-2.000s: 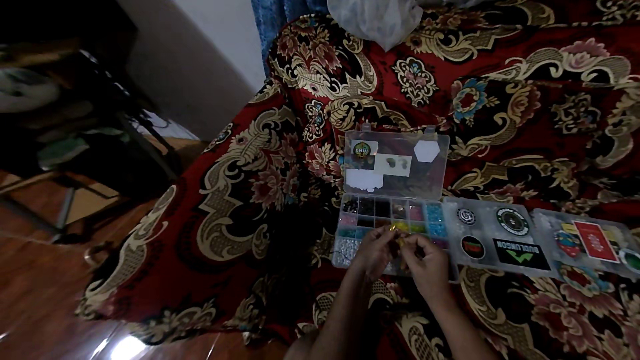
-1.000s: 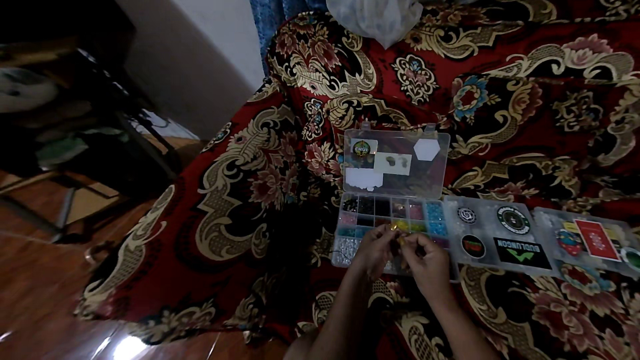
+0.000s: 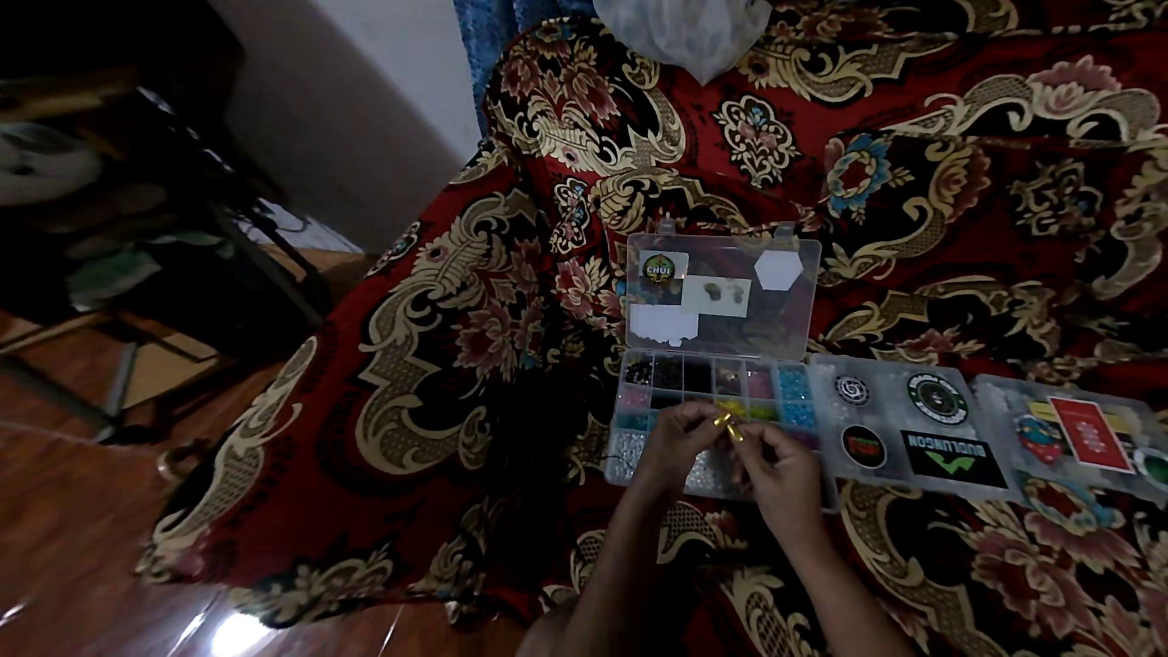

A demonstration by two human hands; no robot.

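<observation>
My left hand (image 3: 683,442) and my right hand (image 3: 776,462) meet over an opened clear plastic compartment box (image 3: 622,467). Between their fingertips they pinch a small shiny gold-coloured piece (image 3: 727,424), too small to name exactly. Beads lie sorted by colour in the box: blue beads (image 3: 795,383) at the right, black beads (image 3: 669,372) at the back and clear or white beads (image 3: 630,449) at the front left. My hands hide some middle compartments. The raised lid (image 3: 721,339) bears stickers and leans back.
Two closed plastic cases with stickers, one nearer (image 3: 881,445) and one farther right (image 3: 1013,429), lie beside the box. All rest on a sofa with a red patterned cover (image 3: 438,328). A pale plastic bag (image 3: 698,32) sits at the back; a dark metal-framed stand (image 3: 119,383) is at left.
</observation>
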